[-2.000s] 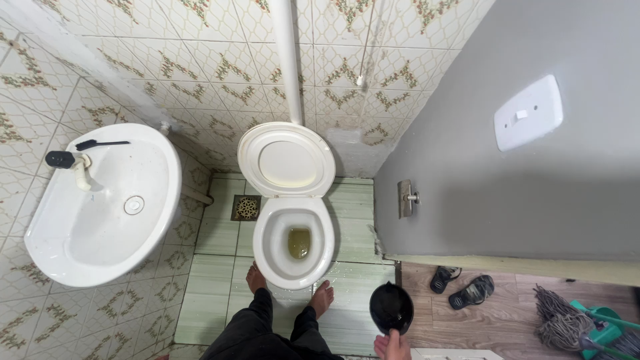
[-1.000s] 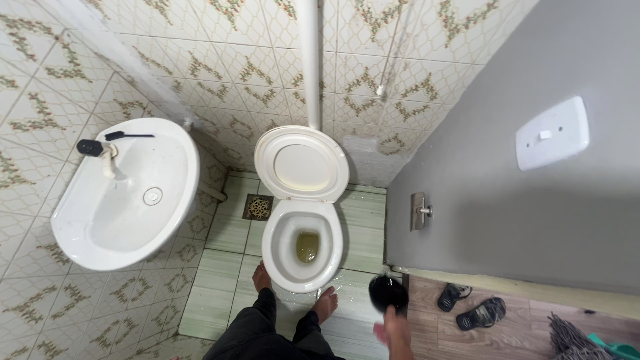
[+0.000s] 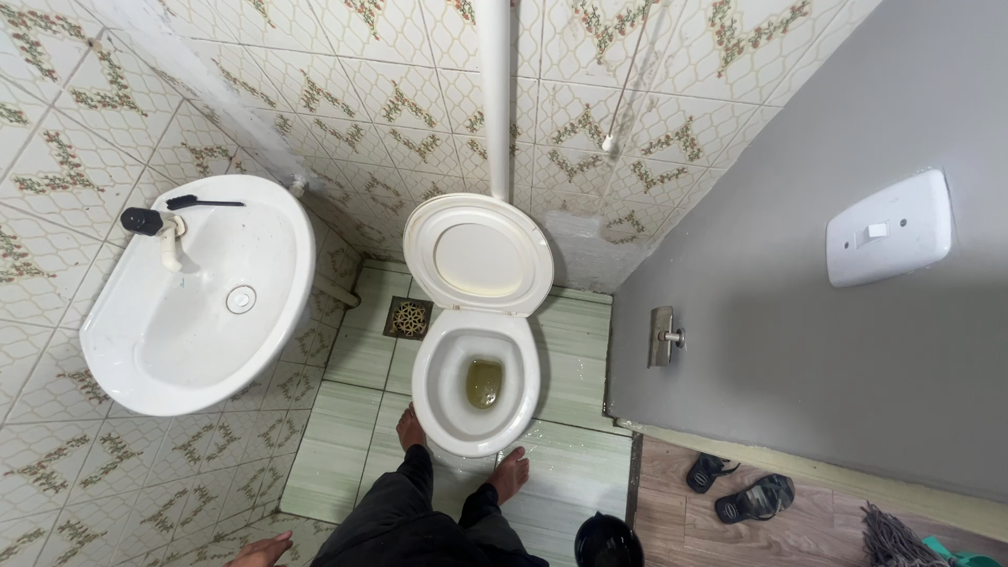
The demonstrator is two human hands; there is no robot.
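At the bottom edge, left of the dark trousers, part of my left hand [image 3: 264, 549] shows, fingers extended and nothing seen in them. My right hand is out of view. A black plastic container [image 3: 606, 542], cut off by the bottom edge, stands near the doorway strip; what holds or touches it is not visible. The white toilet bowl [image 3: 424, 378] has yellowish liquid in it, and its lid [image 3: 479, 256] is raised against the wall side. My bare feet are on either side of the bowl's front.
At left is a white washbasin [image 3: 197, 354] with a tap [image 3: 168, 244] and a black brush [image 3: 213, 203]. A floor drain [image 3: 409, 317] lies beside the toilet. A grey wall with a switch [image 3: 876, 231] and metal holder [image 3: 663, 337] stands right; flip-flops [image 3: 752, 500] and a mop [image 3: 894, 535] lie beyond.
My right hand, at the black container in the earlier frames, has gone out of view. My left hand has come into view at the lower left. The container now shows nearer the bottom edge.
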